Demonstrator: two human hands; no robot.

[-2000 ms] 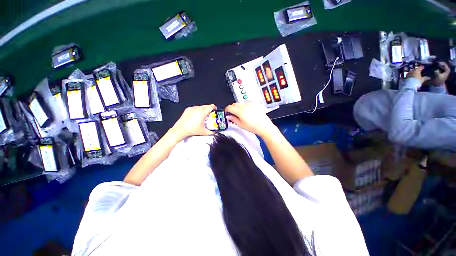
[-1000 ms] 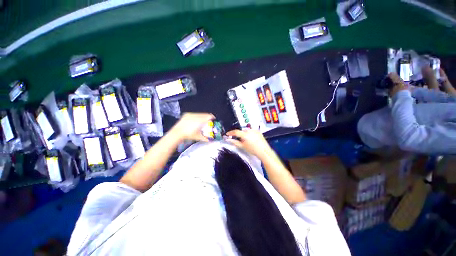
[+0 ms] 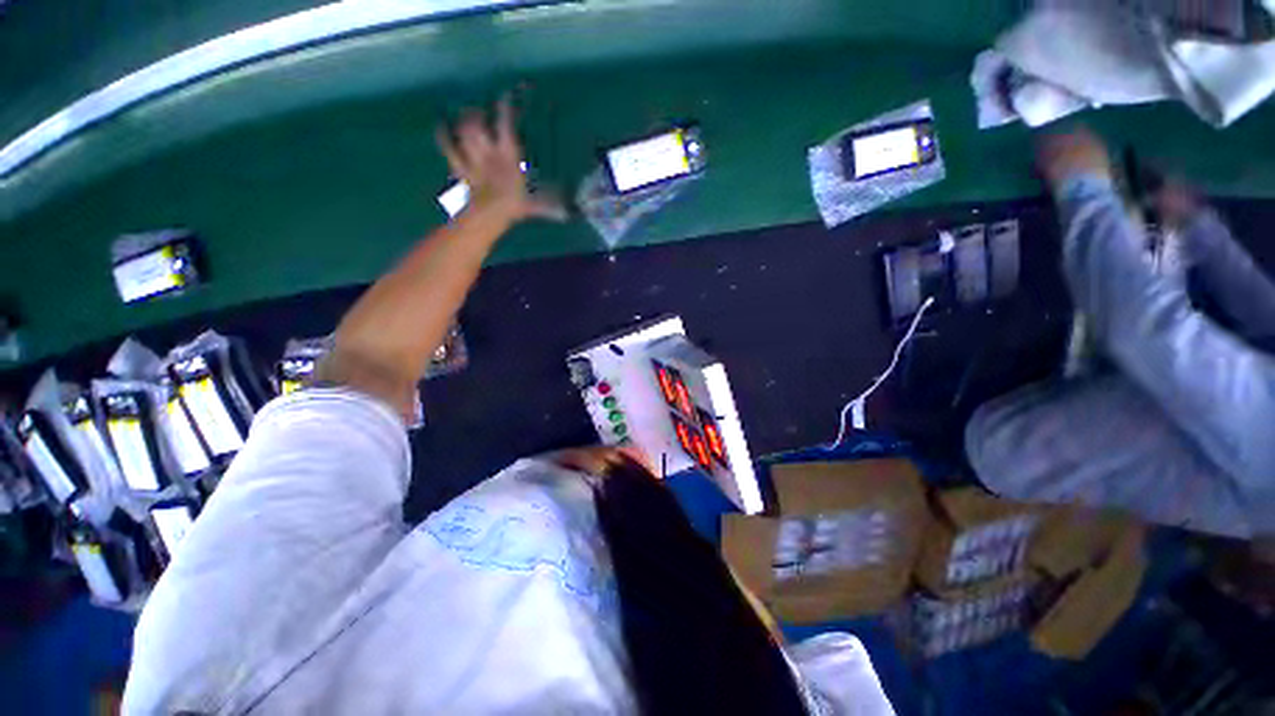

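Note:
My left hand [image 3: 490,165] is stretched out over the green conveyor belt [image 3: 350,168], blurred, with its fingers spread. A phone half-assembly [image 3: 455,197] with a white face lies under and beside it, mostly covered by the hand. Of my right hand [image 3: 604,459] only a blurred strip of skin shows, at the near edge of the test box [image 3: 636,406]; the rest is hidden by hair and clothing, so its grip cannot be told.
More units lie on the belt, one on a bag [image 3: 887,148]. Bagged units [image 3: 133,441] cluster at left. A white cable [image 3: 888,371] runs below black fixtures [image 3: 954,273]. Cartons [image 3: 839,483] stand on the floor. A co-worker's sleeve [image 3: 1161,315] is at right.
My left hand has left the unit held near my body and reached up and forward over the belt. My right hand has become mostly hidden. The view has shifted; a co-worker's arms now reach toward the belt.

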